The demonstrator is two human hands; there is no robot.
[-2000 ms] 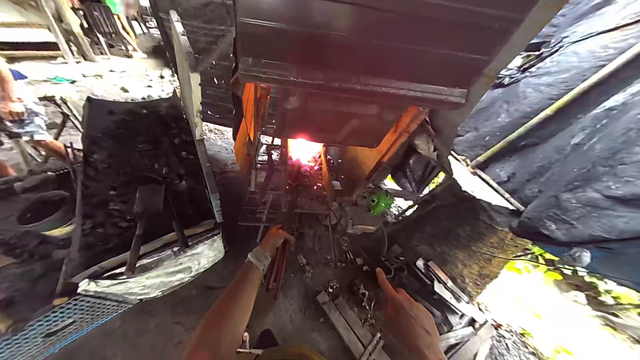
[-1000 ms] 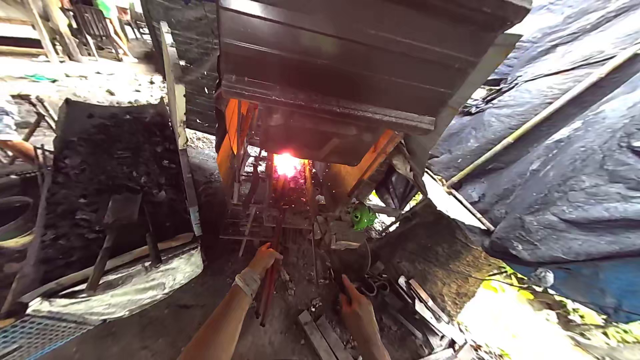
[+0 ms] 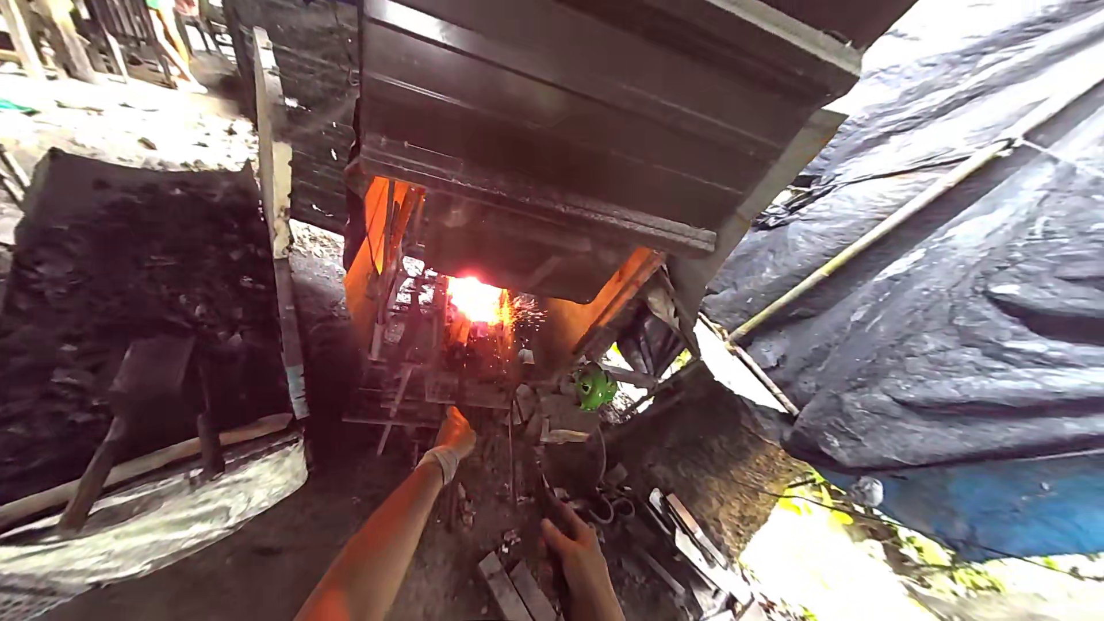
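Note:
A charcoal forge fire (image 3: 476, 300) burns bright, with sparks at its right side. Toward it reaches my left hand (image 3: 457, 434), a wrap around the wrist, its fingers closed around a long metal tool, apparently tongs, whose far end is lost in the glare and dark. Lower and to the right, my right hand (image 3: 576, 552) is over the ground beside a thin dark rod; whether it grips the rod is unclear. Flat metal bars (image 3: 516, 588) lie just left of this hand, and more metal strips (image 3: 690, 539) are heaped to its right.
A dark metal hood (image 3: 552, 112) overhangs the fire. Charcoal and a shovel (image 3: 155, 371) fill a bin at left, with a wooden board (image 3: 280, 216) along its side. A green device (image 3: 595, 386) is right of the forge; a plastic tarp (image 3: 975, 328) with a bamboo pole (image 3: 880, 228) hangs farther right.
My left hand has moved forward, closer to the fire. Sparks now show more strongly at the right of the glow. The view has shifted closer to the hood.

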